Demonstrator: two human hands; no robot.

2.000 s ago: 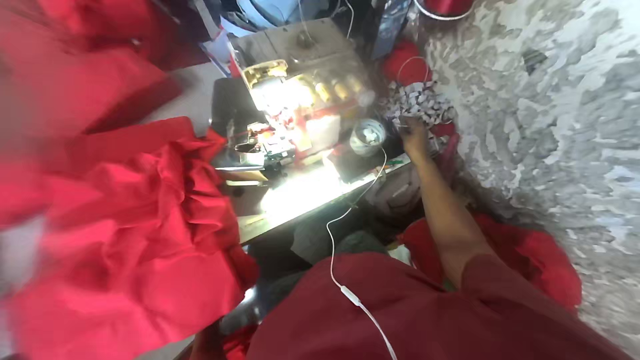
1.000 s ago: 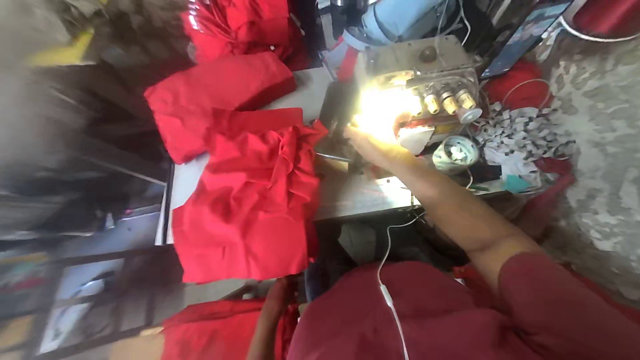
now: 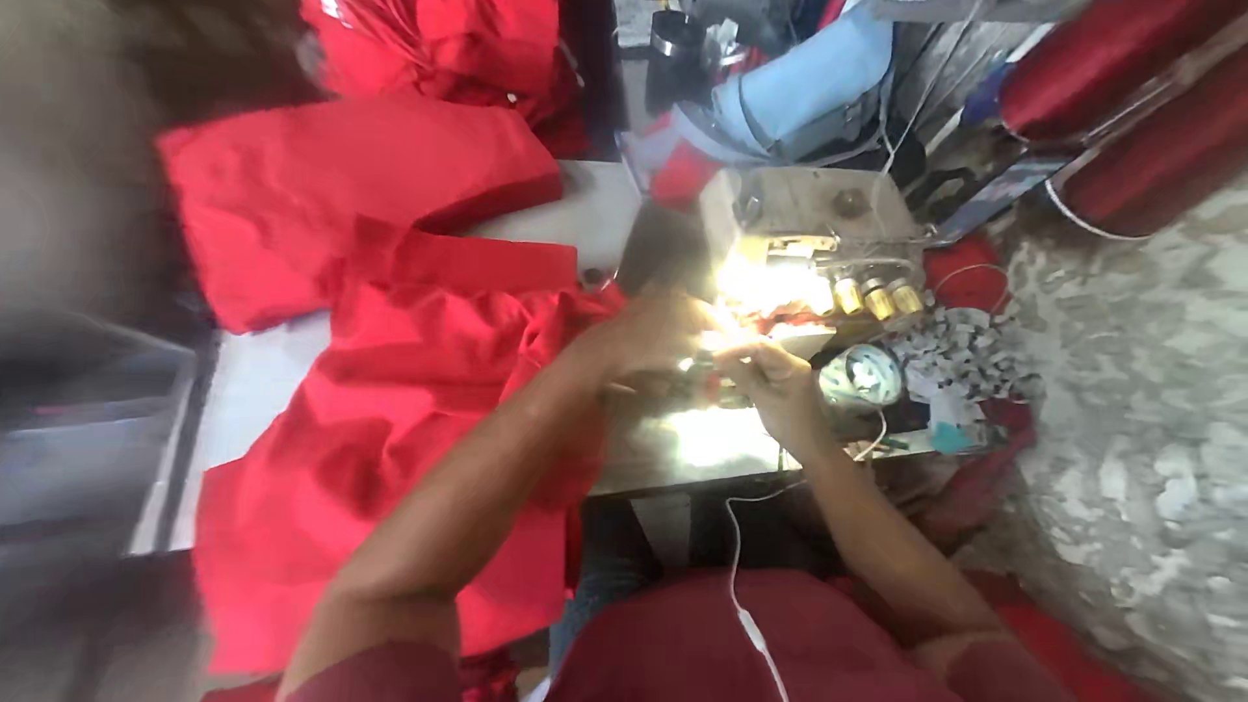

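Note:
Both my hands meet in the bright glare at the front of a sewing machine [image 3: 809, 200]. My left hand [image 3: 658, 336] reaches in from the left, over the edge of a large piece of red fabric [image 3: 419, 390]. My right hand [image 3: 775, 390] is just right of it, thumb and fingertips drawn together near the lit needle area. Glare hides whether anything lies between the fingers of either hand. Yellow thread-tension knobs [image 3: 877, 297] line the machine's front. A round tub [image 3: 861, 377] stands just right of my right hand.
Folded red fabric [image 3: 361, 185] lies at the upper left of the table [image 3: 263, 390]. Small pale scraps [image 3: 960, 361] are heaped at right, near a rough wall [image 3: 1150, 390]. Large red thread cones [image 3: 1150, 156] stand at upper right. A white cable [image 3: 736, 556] hangs before my body.
My right hand has moved from beside the scraps to the machine's front. My left hand, low by the red fabric earlier, is now also at the machine. The view has swung left.

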